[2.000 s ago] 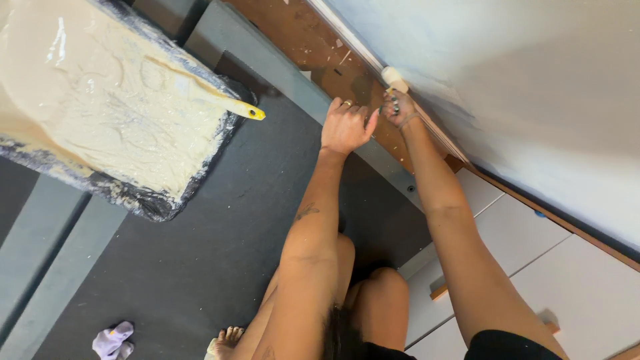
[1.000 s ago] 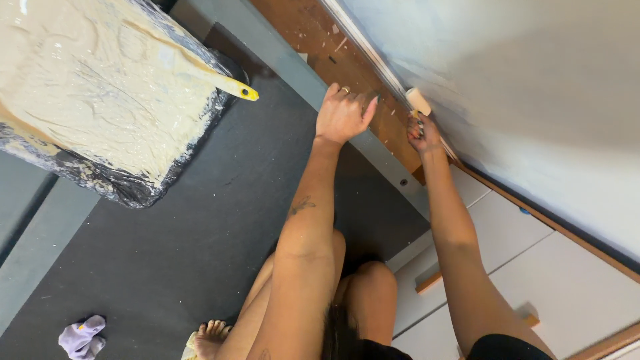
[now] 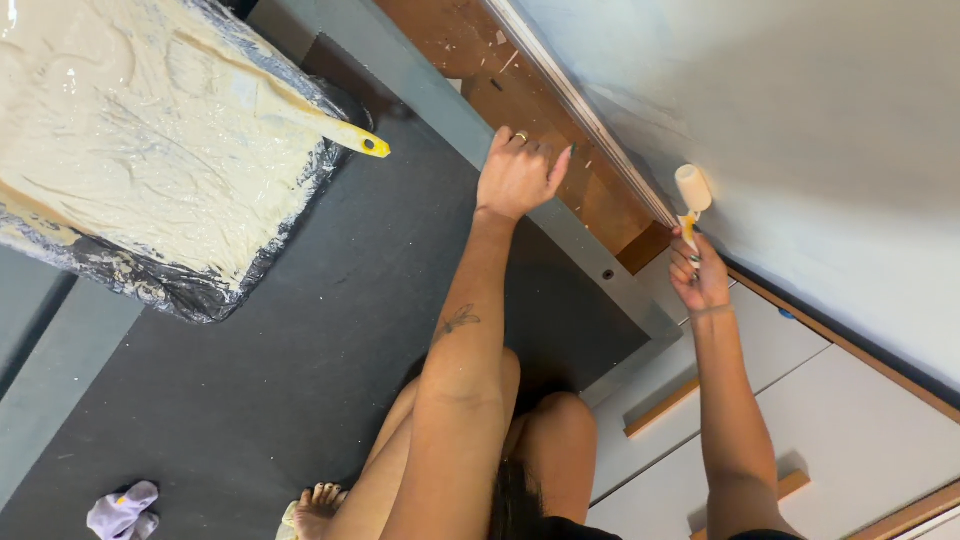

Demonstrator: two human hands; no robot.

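My right hand (image 3: pixel 699 274) grips the yellow and white handle of a mini paint roller (image 3: pixel 693 189), whose cream sleeve lies against the pale wall (image 3: pixel 810 150) just above the corner of the cabinet. My left hand (image 3: pixel 521 174) holds nothing; it hovers or rests by the edge of the grey frame rail, thumb apart and fingers curled, with a ring on one finger. At the upper left is a plastic-lined paint tray (image 3: pixel 157 165) coated in cream paint, with a paint-smeared yellow-tipped handle (image 3: pixel 360 139) sticking out over its edge.
A grey frame rail (image 3: pixel 450 105) borders a brown wooden strip (image 3: pixel 525 82) with debris. White drawers (image 3: pixel 847 405) with wooden handles stand at the lower right. A lilac sock-like cloth (image 3: pixel 124 514) lies on the dark surface (image 3: pixel 300 360), near a bare foot (image 3: pixel 319 510).
My right hand has moved away from my left hand along the wall's lower edge, with the roller in it. Earlier the two hands were close together. The tray stays put.
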